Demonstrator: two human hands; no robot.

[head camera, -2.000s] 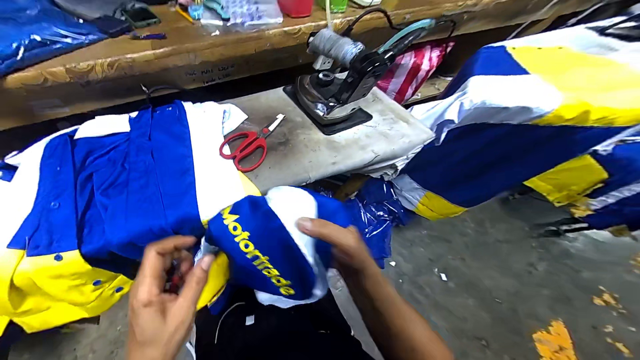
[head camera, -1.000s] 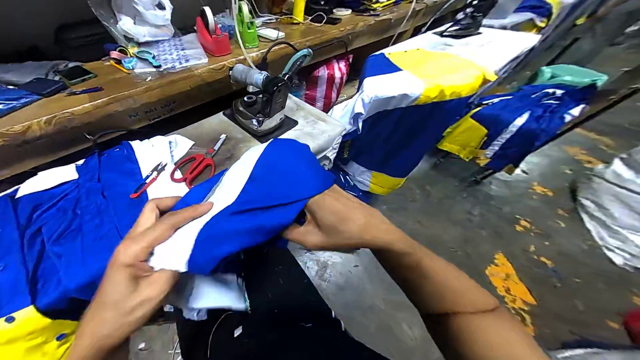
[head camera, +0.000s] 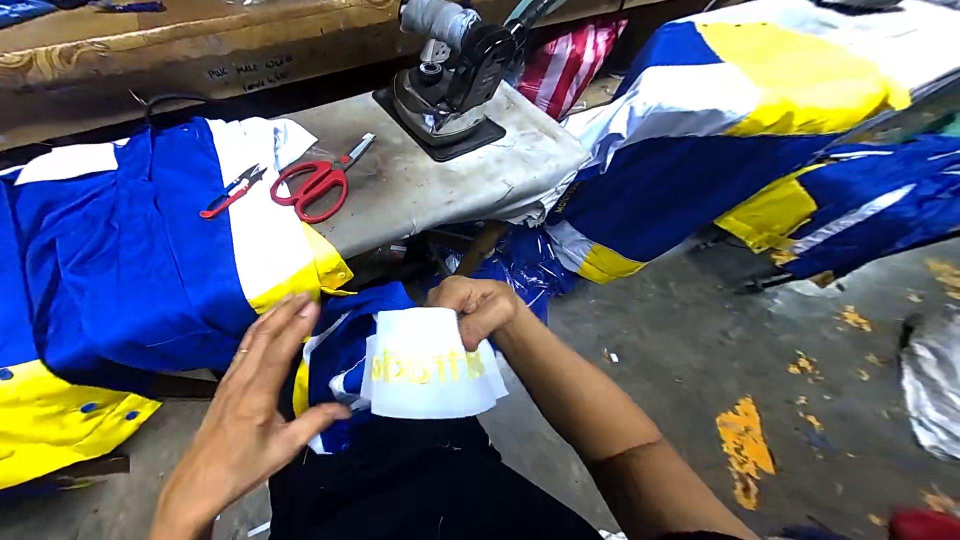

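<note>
My right hand (head camera: pixel 480 307) grips a white backing sheet (head camera: pixel 427 401) on the inside of a blue, white and yellow garment part (head camera: pixel 337 337); yellow stitched lettering shows in reverse on it. My left hand (head camera: pixel 255 412) is held apart from it at the left, fingers spread, holding nothing. Beyond it a blue, white and yellow garment (head camera: pixel 172 225) lies spread out. On the garment's white band rest thread snips (head camera: pixel 234 193) with red and blue handles. Red-handled scissors (head camera: pixel 319 184) lie beside them, partly on the grey padded board.
An iron (head camera: pixel 442 101) stands on a dark rest on the padded board (head camera: pixel 465 180), with a thread cone (head camera: pixel 442 22) by it. Behind runs a wooden bench (head camera: pixel 247 52). More blue, white and yellow garments (head camera: pixel 675 172) hang at the right.
The garment part in my hands has been turned so that its white backing faces up. My left hand, on the cloth a second ago, has let go. The thread snips now lie on the spread garment.
</note>
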